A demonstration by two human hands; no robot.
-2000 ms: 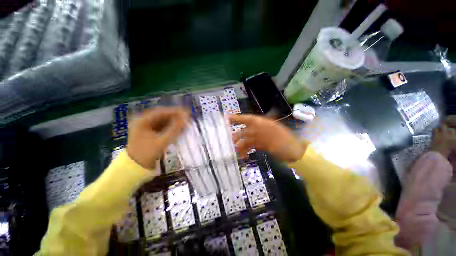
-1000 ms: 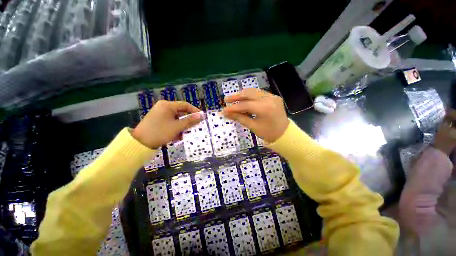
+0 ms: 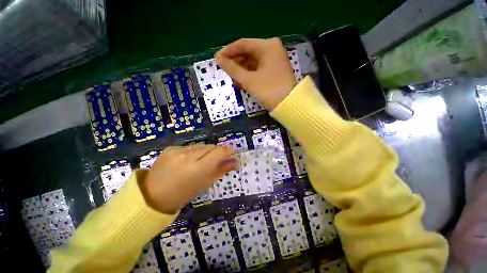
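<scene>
My right hand (image 3: 256,69) is at the back row, its fingertips pinched at the top edge of a white dotted sticker sheet (image 3: 218,95) that lies over a board. My left hand (image 3: 184,173) is palm down over the second row, its fingertips on another white dotted sheet (image 3: 257,171), which lies slantwise above covered boards. Three bare blue circuit boards (image 3: 143,106) with gold pads stand left of the sheet at my right hand. The clear tray (image 3: 184,212) holds rows of white-covered boards, partly hidden by my hands and sleeves.
A black smartphone (image 3: 352,72) and a small white case (image 3: 399,104) lie right of the tray, with a pale green cup (image 3: 432,56) behind. Stacked clear trays (image 3: 50,45) stand far left. Loose white sheets (image 3: 49,224) lie at left. A person's pink sleeve (image 3: 472,224) shows at right.
My hands have parted: the right is at the back row, the left lower over the second row. The fourth back-row board, blue before, now has a white sheet over it. The view has shifted closer.
</scene>
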